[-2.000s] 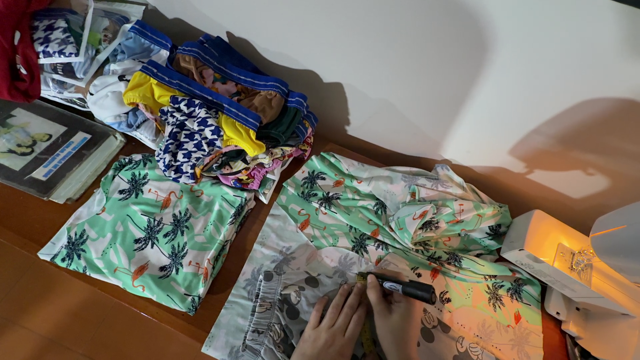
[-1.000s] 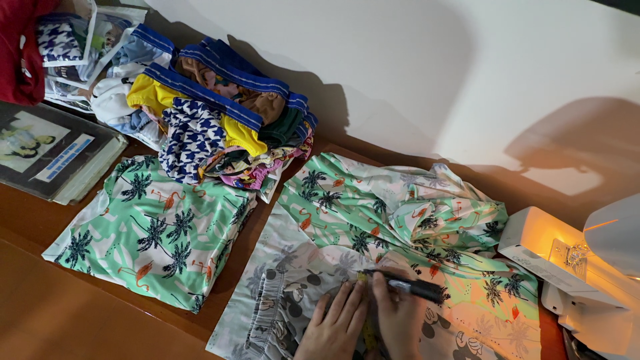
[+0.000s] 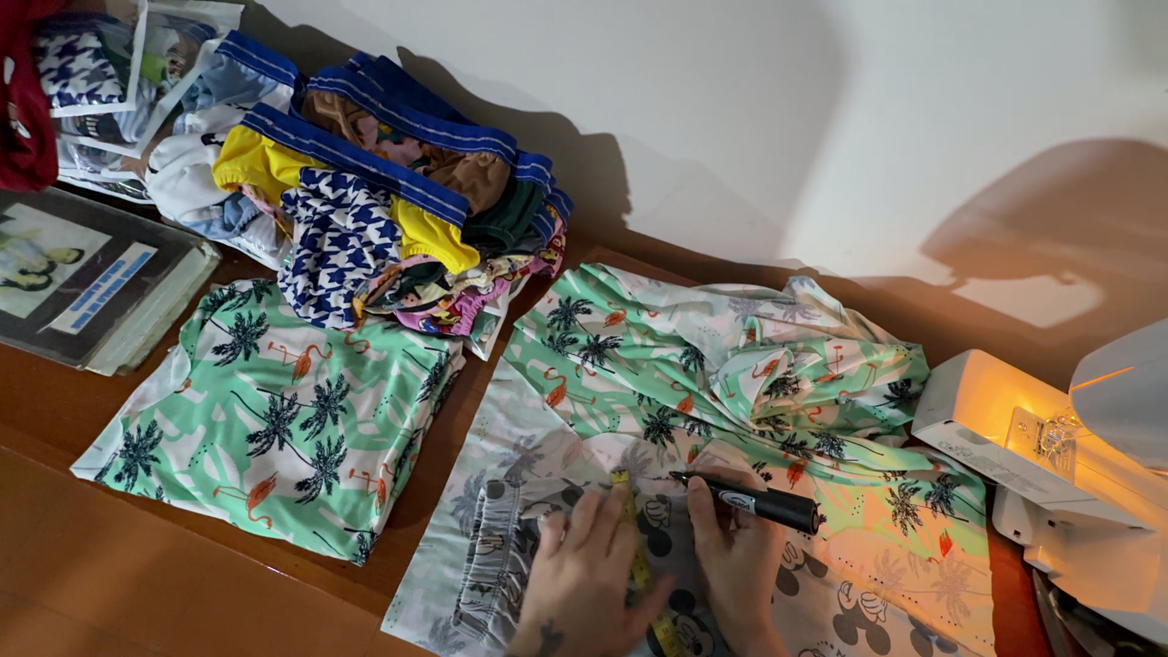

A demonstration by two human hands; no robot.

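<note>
My left hand lies flat over a yellow tape measure and a grey cartoon-print garment with a gathered waistband. Close by on the right, my right hand holds a black marker, its dark tip pointing left near the tape's upper end. Beneath the garment is a green and white fabric printed with palms and flamingos, bunched at its upper right. Whether the left fingers pinch the tape or only press on it, I cannot tell.
A folded piece of matching fabric lies at left, below a pile of garments with blue waistbands. A thick book and clear bags of clothes are at far left. A white sewing machine with its lamp lit stands at right.
The marker, still in my right hand, has shifted slightly and its tip now shows near the tape's end. My left hand stays on the garment and tape.
</note>
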